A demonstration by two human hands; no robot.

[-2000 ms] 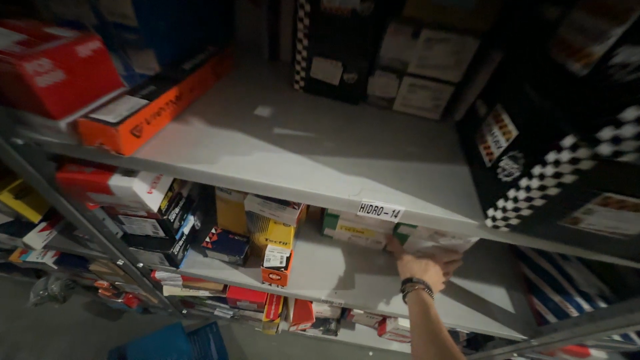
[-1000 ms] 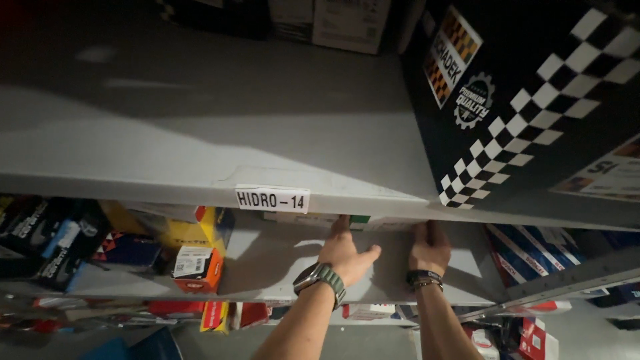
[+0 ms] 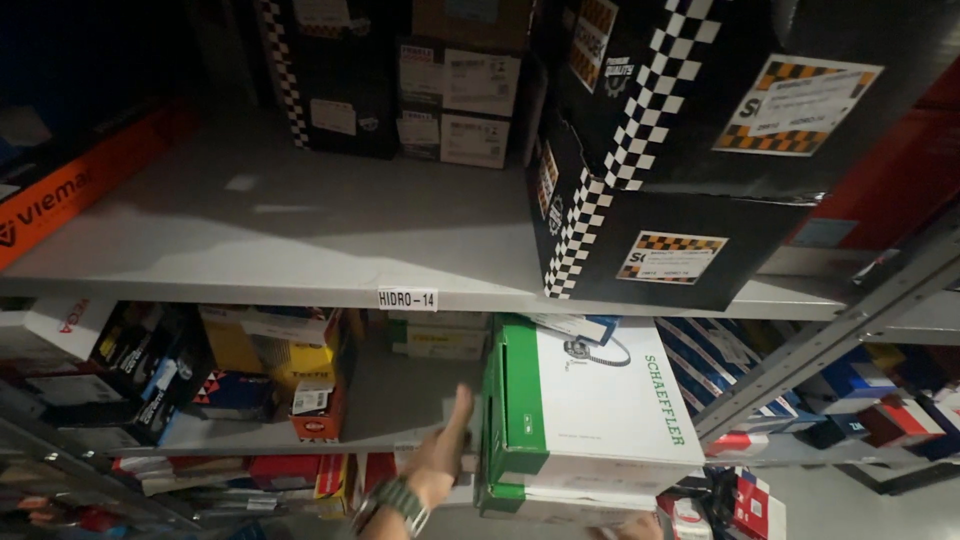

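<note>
Two stacked white and green Schaeffler cardboard boxes [image 3: 607, 405] stick out over the front edge of the lower metal shelf, a small blue and white packet [image 3: 581, 327] lying on the upper one. My right hand [image 3: 634, 526] is at the bottom edge of the view, against the underside of the lower box, with most of it hidden. Just left of the stack is my left hand [image 3: 444, 454], blurred, thumb up, a watch on its wrist. Whether its fingers touch the boxes cannot be told. Deeper on that shelf sit green and white boxes [image 3: 439, 339].
Big black checkered boxes [image 3: 645, 225] stand on the upper shelf [image 3: 300, 225], right. Yellow Tecfil boxes [image 3: 281, 345] and an orange box [image 3: 319, 409] are to the left below. A slanted metal upright [image 3: 795, 360] runs along the right.
The Schaeffler boxes, mostly hidden under the upper shelf a second ago, now jut out in front. My hands have come back from beneath that shelf. The view has shifted.
</note>
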